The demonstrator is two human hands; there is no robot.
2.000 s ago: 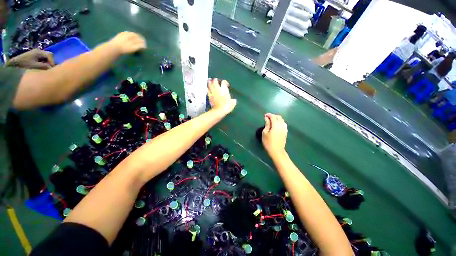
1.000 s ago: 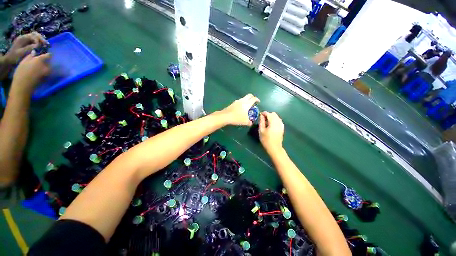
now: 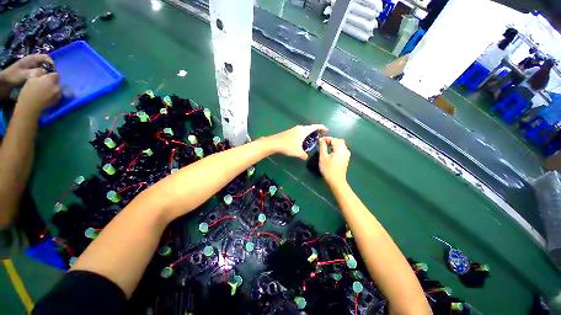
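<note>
My left hand (image 3: pixel 296 141) holds a round wired unit (image 3: pixel 312 141), dark and bluish, between thumb and fingers near the middle of the green belt. My right hand (image 3: pixel 333 157) is close beside it, fingertips pinched at the unit's right edge. A black housing (image 3: pixel 314 162) shows below the unit, between the hands; the fingers partly hide it, and I cannot tell whether the two parts are joined. Many black housings (image 3: pixel 246 215) with pale green ends and red wires lie piled in front of me, under my forearms.
A joined unit (image 3: pixel 458 261) lies on the green belt at the right. A perforated white post (image 3: pixel 232 74) stands beyond my left forearm. At left, another worker's hands (image 3: pixel 38 83) are over a blue tray (image 3: pixel 86 77). A metal rail (image 3: pixel 393 126) runs behind.
My left hand has moved right from beside the post to my right hand, bringing the round unit. The joined unit at right has shifted further right and down.
</note>
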